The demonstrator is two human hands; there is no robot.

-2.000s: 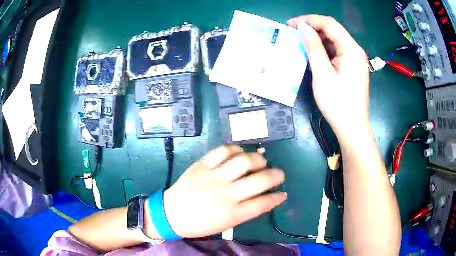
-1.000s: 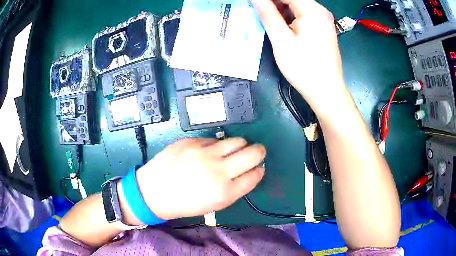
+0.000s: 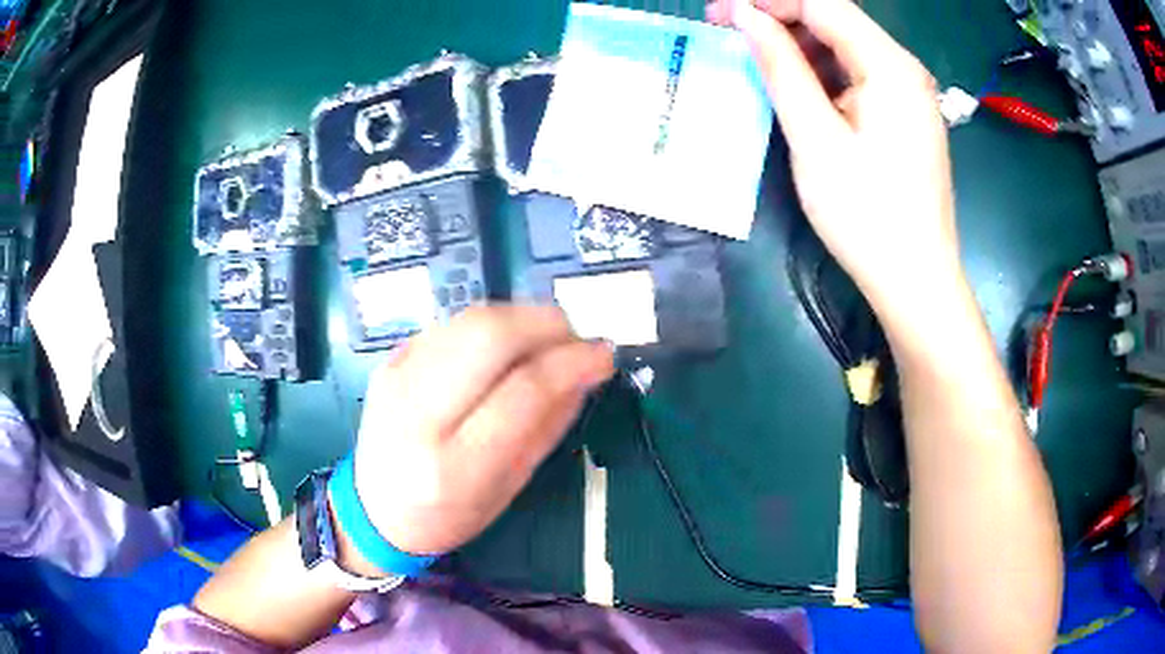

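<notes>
Three opened camera units lie in a row: a small left one (image 3: 258, 313), a middle one (image 3: 399, 236) and a right one (image 3: 690, 288). The middle and right screens are lit white. My right hand (image 3: 869, 166) holds a white and light blue printed card (image 3: 658, 121) over the right unit, hiding part of its camouflage-rimmed front. My left hand (image 3: 466, 422), with a blue wrist band, has its fingertips close together at the right unit's lower edge, beside the plug of a black cable (image 3: 677, 498). Whether they grip anything cannot be told.
A black tray (image 3: 160, 256) with white paper sheets (image 3: 77, 300) stands at the left. Bench power supplies (image 3: 1137, 211) with red clip leads (image 3: 1050, 345) stand at the right. A bundled black cable (image 3: 882, 441) lies beside my right forearm. Another person's sleeve (image 3: 64, 492) shows lower left.
The view has shifted. My left hand has turned, its spread fingers drawn together near the right unit's lower edge. My right hand still holds the card over that unit.
</notes>
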